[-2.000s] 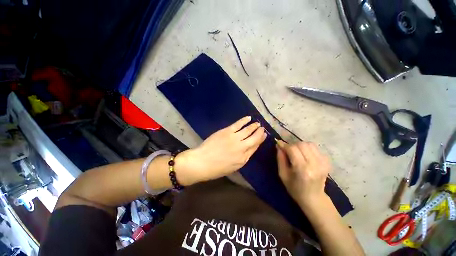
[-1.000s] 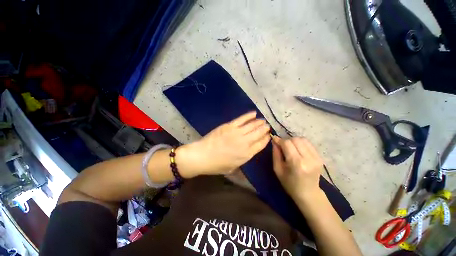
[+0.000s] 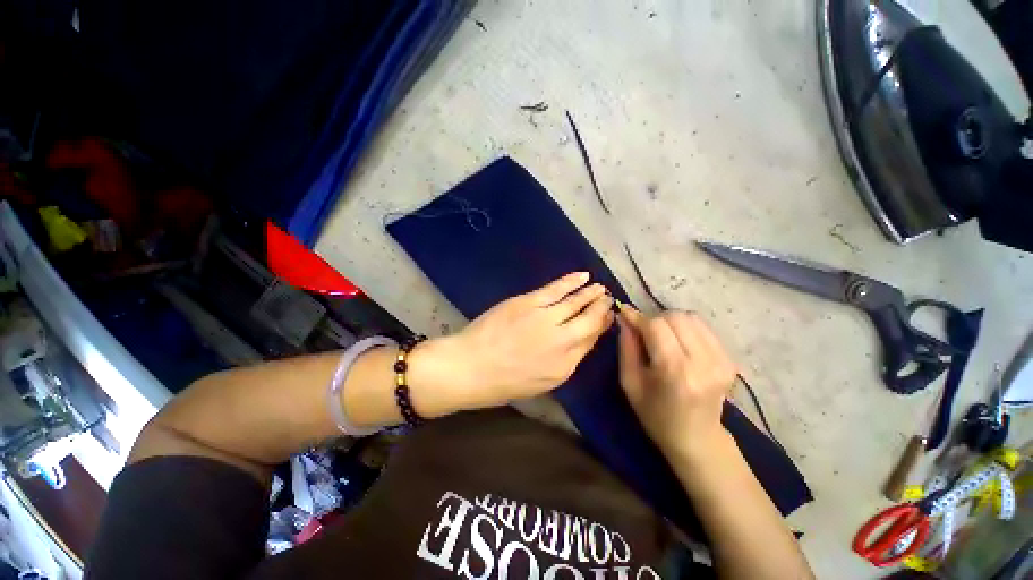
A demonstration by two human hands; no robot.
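A long navy cut piece [image 3: 506,230] lies diagonally on the pale worktable [image 3: 725,147], with a loose thread curl on its upper end. My left hand [image 3: 532,340] is on the piece, its fingertips pinching at the right-hand edge near the middle. My right hand [image 3: 676,368] meets it there, thumb and finger pinched on the same edge. What exactly lies between the fingertips is too small to tell. A thin dark strip [image 3: 588,162] lies on the table beside the piece, and another thin line runs behind my right hand.
Tailor's shears [image 3: 850,287] lie right of the cloth, a navy offcut [image 3: 949,374] by their handles. A steam iron [image 3: 906,136] stands upper right. Red-handled scissors [image 3: 891,534], a tape measure [image 3: 974,488] and a wooden-handled tool [image 3: 906,467] lie lower right. Navy garments [image 3: 351,125] are piled upper left.
The view has shifted, so the table items sit lower and further right. Both hands remain at the cloth edge, their fingertips slightly changed in pose.
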